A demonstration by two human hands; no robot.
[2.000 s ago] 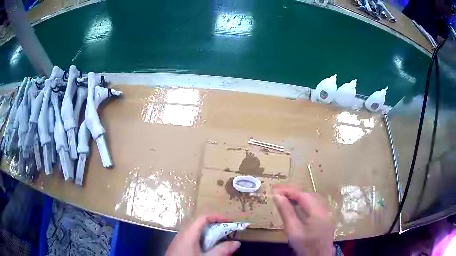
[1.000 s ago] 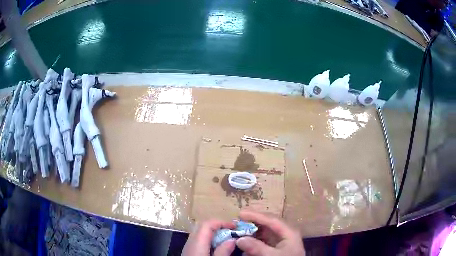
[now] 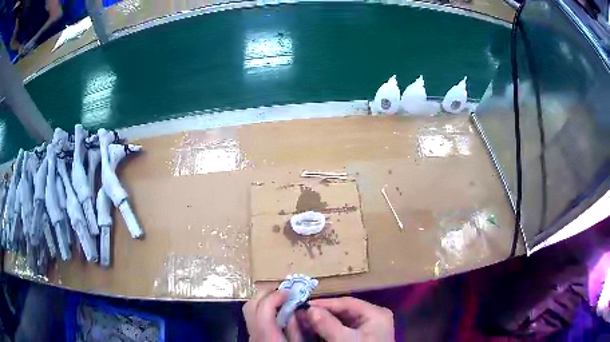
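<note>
My left hand (image 3: 266, 316) is shut on a white-grey foot end (image 3: 298, 288) at the table's front edge, its knobbly toes pointing up and away. My right hand (image 3: 349, 319) touches it from the right, fingertips pinched at a dark spot near its lower end. The rest of the held part is hidden by my hands and the picture's lower edge. Just beyond is a tan cardboard pad (image 3: 267, 248) with dark wet stains. A small white oval dish (image 3: 308, 223) stands on it.
Many leg assemblies (image 3: 115, 177) lie piled at the left. Three white squeeze bottles (image 3: 388, 95) stand at the back edge by the green belt (image 3: 200, 73). Thin swabs (image 3: 392, 208) lie around the pad. A blue bin (image 3: 160, 327) with grey pieces is below the table.
The view has shifted. Both hands have come together on the part, and its toe end has turned to point away from me. My right hand has moved in from beside the dish.
</note>
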